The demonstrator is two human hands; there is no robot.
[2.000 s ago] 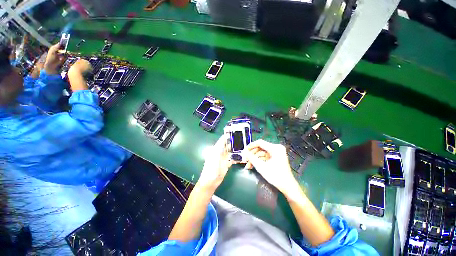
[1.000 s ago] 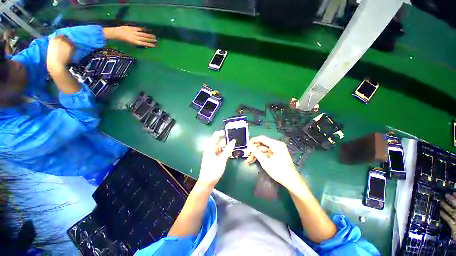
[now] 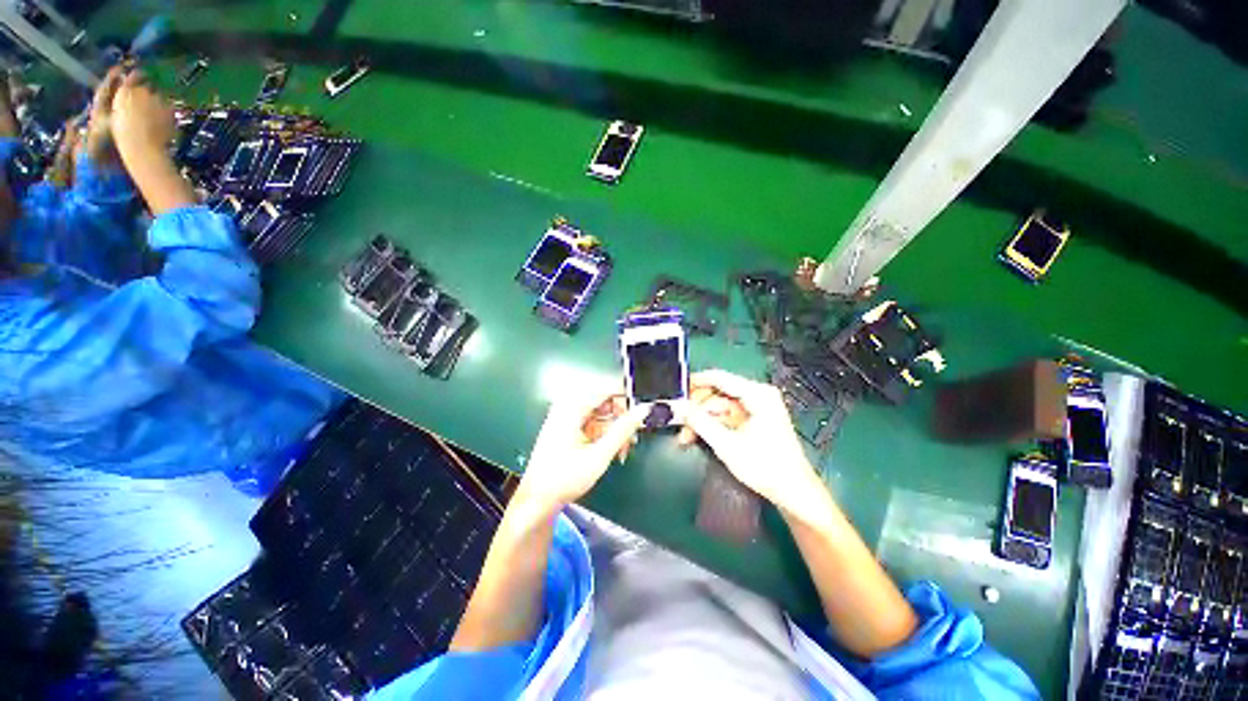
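Note:
A phone unit (image 3: 656, 362) with a dark screen, pale rim and blue edge is held upright in front of me over the green mat. My left hand (image 3: 586, 436) grips its lower left corner. My right hand (image 3: 732, 422) grips its lower right corner. The fingertips partly hide its lower end. Two phone units (image 3: 569, 285) lie overlapping beyond it to the left. A tangled pile of black frames (image 3: 810, 359) lies to the right by the white post.
Black housings (image 3: 407, 304) lie in a short row at left. A brown block (image 3: 999, 404), two phones (image 3: 1029, 512) and a blister tray (image 3: 1185, 548) are at right. A flat brown plate (image 3: 730, 501) lies near me. A blue-sleeved worker (image 3: 137, 329) sits at left. Phones lie on the conveyor (image 3: 767, 164).
My left thumb has moved down off the screen to the unit's lower edge. The neighbouring worker's outstretched arm has drawn back. Phones on the conveyor have shifted right.

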